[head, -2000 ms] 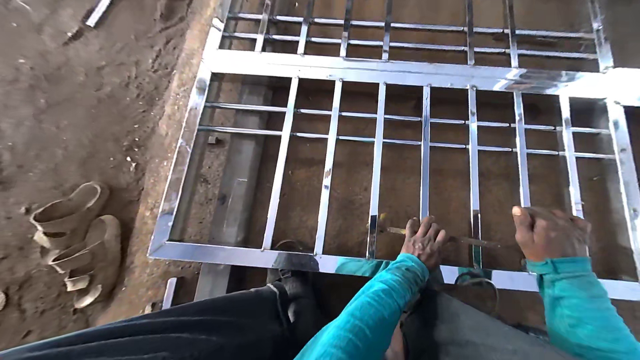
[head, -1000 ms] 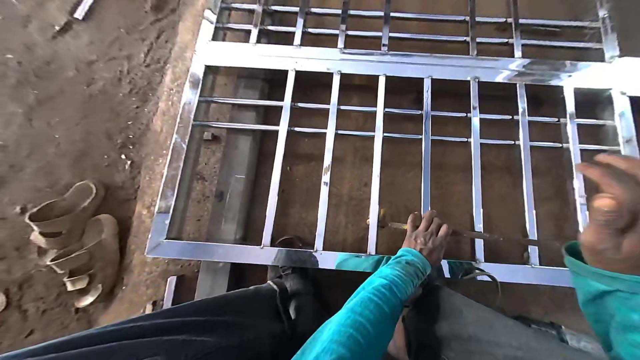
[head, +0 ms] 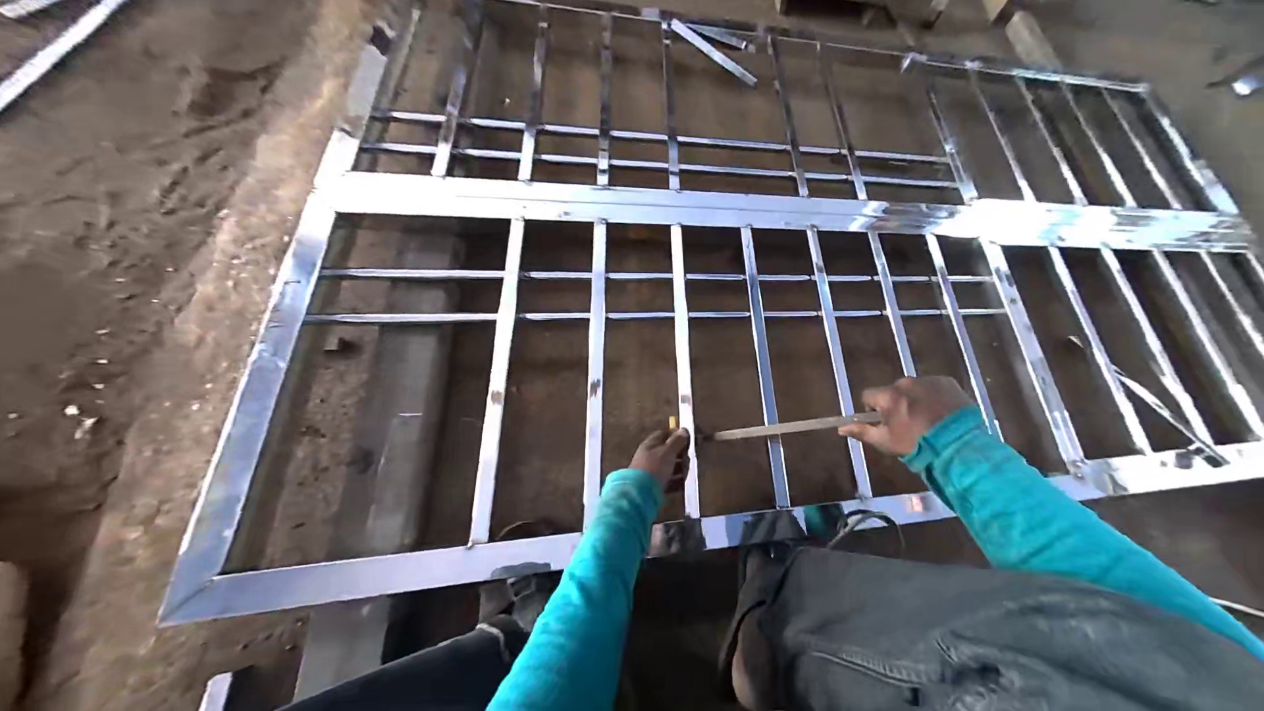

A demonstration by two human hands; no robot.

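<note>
A shiny metal frame of welded flat bars lies across the view. My left hand is bent in at one of its upright bars, fingertips against that bar. A small yellow tip shows just above these fingers; what it belongs to is hidden. To the right, my right hand is closed on the end of a thin brownish strip. The strip runs left across the bars, its far end close to my left hand. Whether the left fingers hold anything is not plain.
Loose metal pieces lie on the far part of the frame. A grey beam passes under its left side. A dark cable curls by the near rail, close to my knees. Bare, dusty ground lies to the left.
My right hand, raised with fingers apart a second ago, is now closed on the strip. My left hand has moved left along the frame to another upright bar. The view has shifted to the right.
</note>
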